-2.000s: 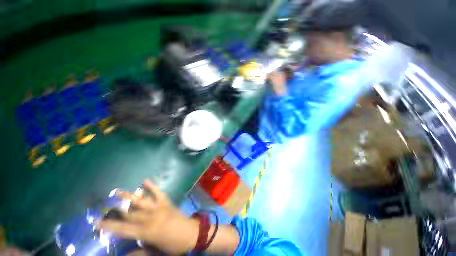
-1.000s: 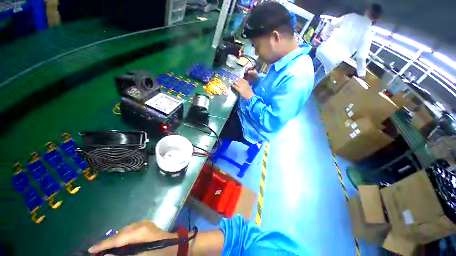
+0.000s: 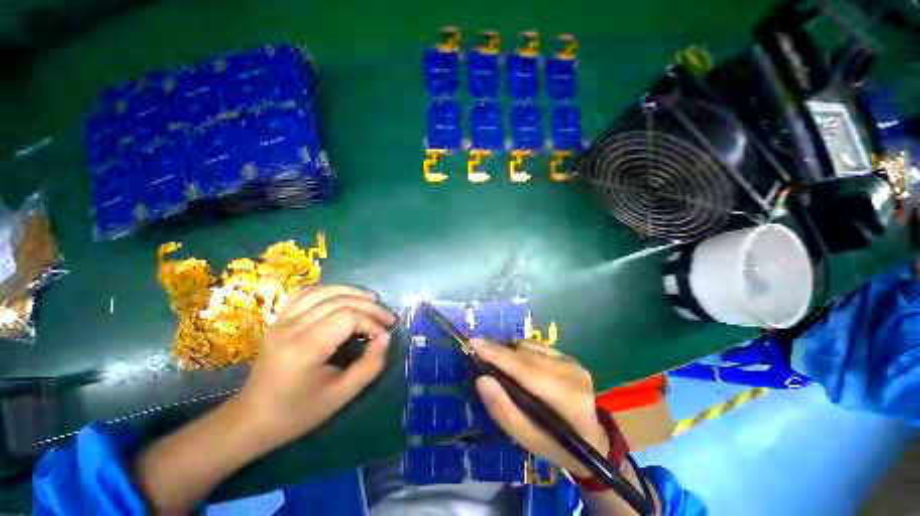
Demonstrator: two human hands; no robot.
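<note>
A blue PCB panel [image 3: 439, 413] lies in front of me, with orange flex cables at its right edge. My right hand [image 3: 535, 388] holds the black soldering iron [image 3: 550, 423], its tip at the panel's upper left corner. My left hand [image 3: 328, 348] is just left of that corner, thumb and fingers pinched around the thin solder wire [image 3: 398, 320], of which little shows. The wire trails at lower left. A pile of orange flex cables [image 3: 227, 317] lies left of my left hand.
A stack of bare PCB panels [image 3: 207, 131] is at upper left. A finished panel [image 3: 504, 96] lies at top centre. The fume fan [image 3: 656, 181] and white tub [image 3: 757, 277] are at right. A plastic bag [image 3: 25, 262] is at the left edge. A blue sleeve [image 3: 868, 343] shows at right.
The view has swung from the neighbouring worker down to my own bench. My right hand has come onto the panel with the iron. My left hand has come into clear view.
</note>
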